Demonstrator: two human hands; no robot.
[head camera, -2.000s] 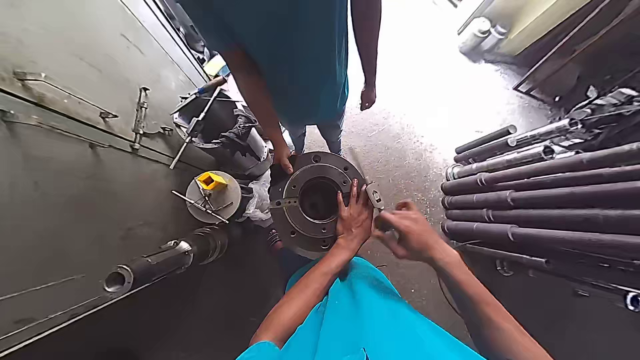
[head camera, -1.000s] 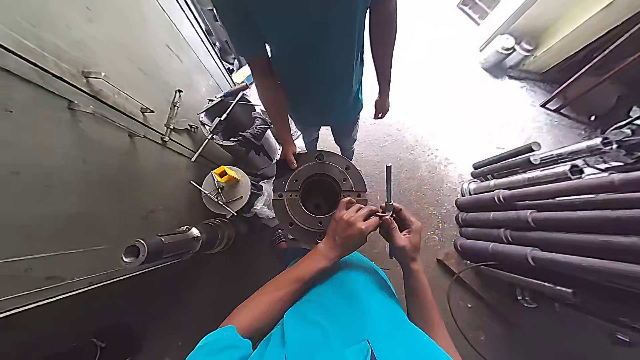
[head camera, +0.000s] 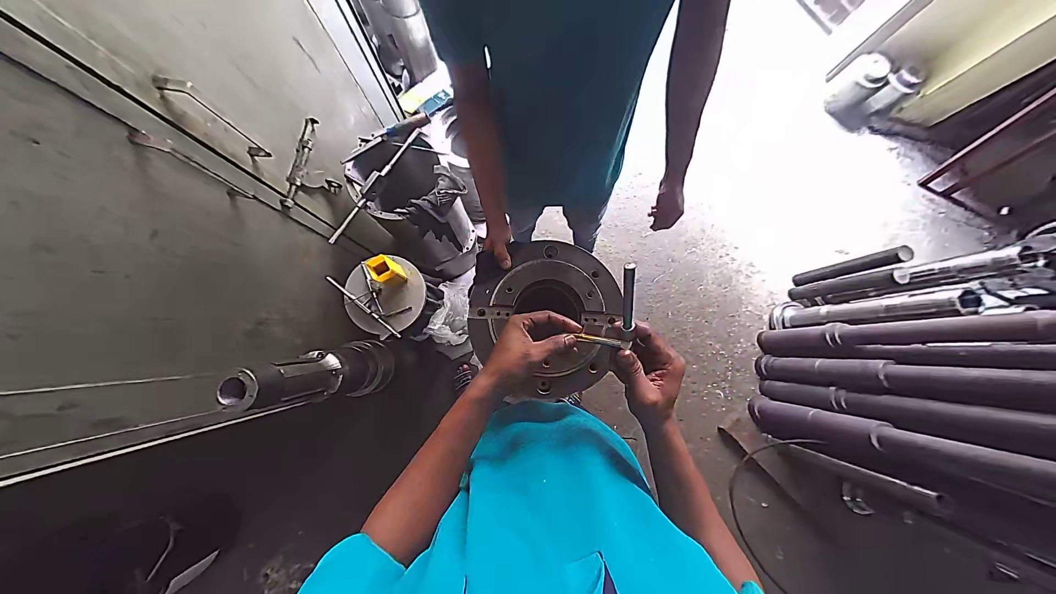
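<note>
A round steel flange (head camera: 516, 285) with a wide bore and bolt holes lies face up in front of me. Over its lower right part, my left hand (head camera: 532, 351) pinches one end of a thin brass-coloured rod (head camera: 590, 337). At the rod's other end, my right hand (head camera: 653, 371) holds a metal tool with an upright steel bar (head camera: 629, 293), beside the flange's right edge. Whether rod and tool are one piece, I cannot tell. A flat bar piece (head camera: 493, 313) with a hole crosses the flange's left rim. The co-worker's hand (head camera: 498, 246) touches the upper left rim.
Across the flange stands a co-worker (head camera: 561, 107). Steel cabinets (head camera: 165, 247) line the left, beside a slotted shaft (head camera: 289, 384), a round stand (head camera: 355, 305) with tools and a yellow block, and a large drum (head camera: 445, 239). Long pipes (head camera: 949, 375) are stacked at right.
My left hand has come off the flange's face and now pinches the thin rod. The tool in my right hand now shows its bar upright. The co-worker's hand stays on the rim.
</note>
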